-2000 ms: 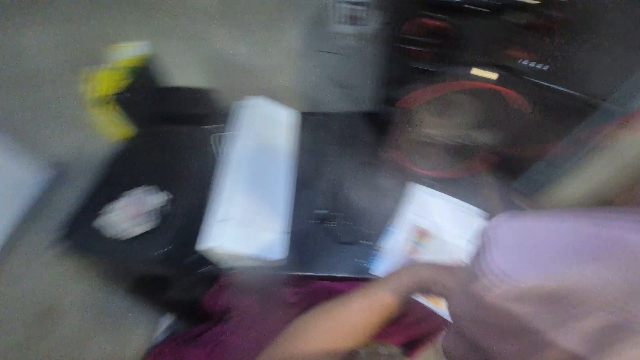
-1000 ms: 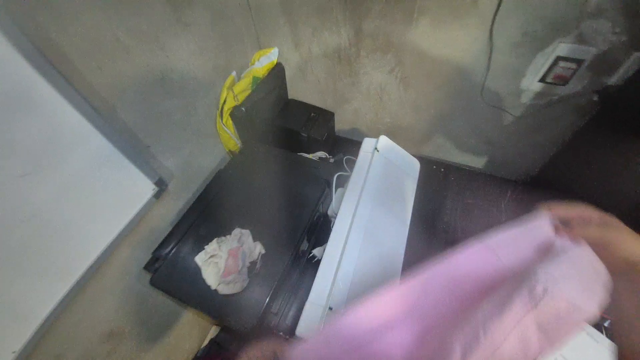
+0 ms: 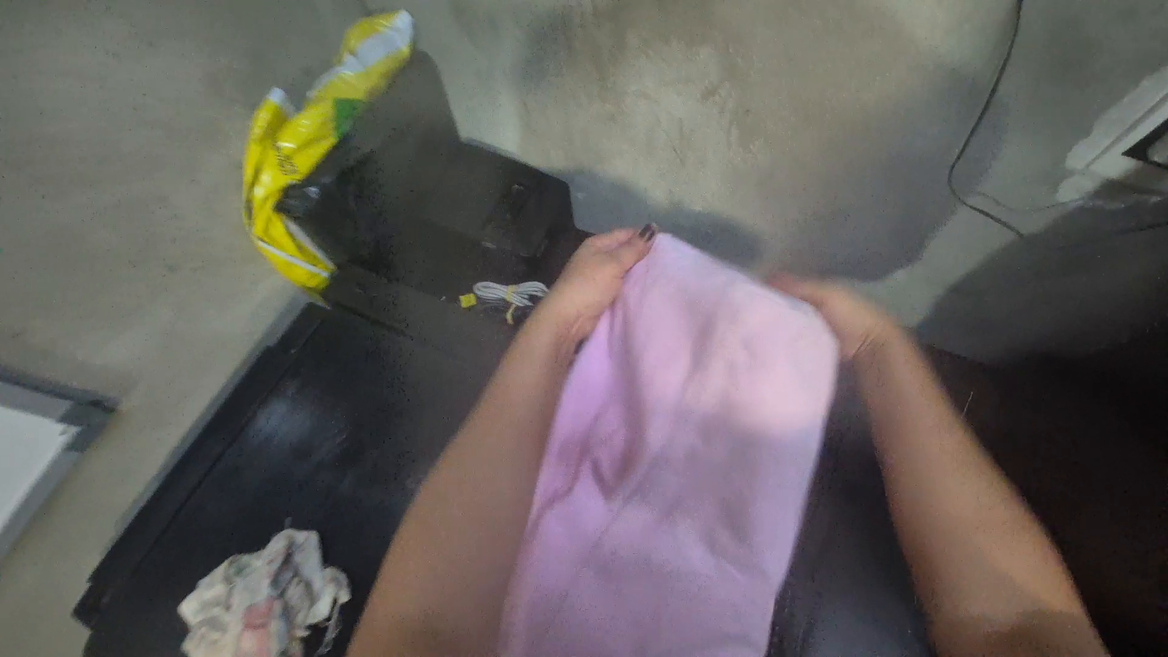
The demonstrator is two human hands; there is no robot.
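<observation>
A pink cloth (image 3: pixel 693 438) hangs between my hands over the dark tabletop, its lower part running out of the frame. My left hand (image 3: pixel 602 274) pinches its upper left corner between thumb and fingers. At the cloth's upper right edge, my right hand (image 3: pixel 835 310) grips it; this hand is blurred and its fingertips are partly behind the cloth. Just left of my left hand lies a coiled white cable (image 3: pixel 511 293) with a yellow end. A crumpled, stained whitish rag (image 3: pixel 265 598) rests on the black surface at lower left.
A black boxy object (image 3: pixel 511 205) stands against the concrete wall (image 3: pixel 693 109), with a yellow plastic bag (image 3: pixel 301 146) draped at its left. The black table (image 3: pixel 301 429) spreads below. A dark cord (image 3: pixel 984 119) hangs on the wall, left of a partly visible wall fitting (image 3: pixel 1127 137).
The pink cloth has moved from the lower right to the middle, where both hands now hold it up. The long white object seen on the table earlier is no longer visible. The view has shifted.
</observation>
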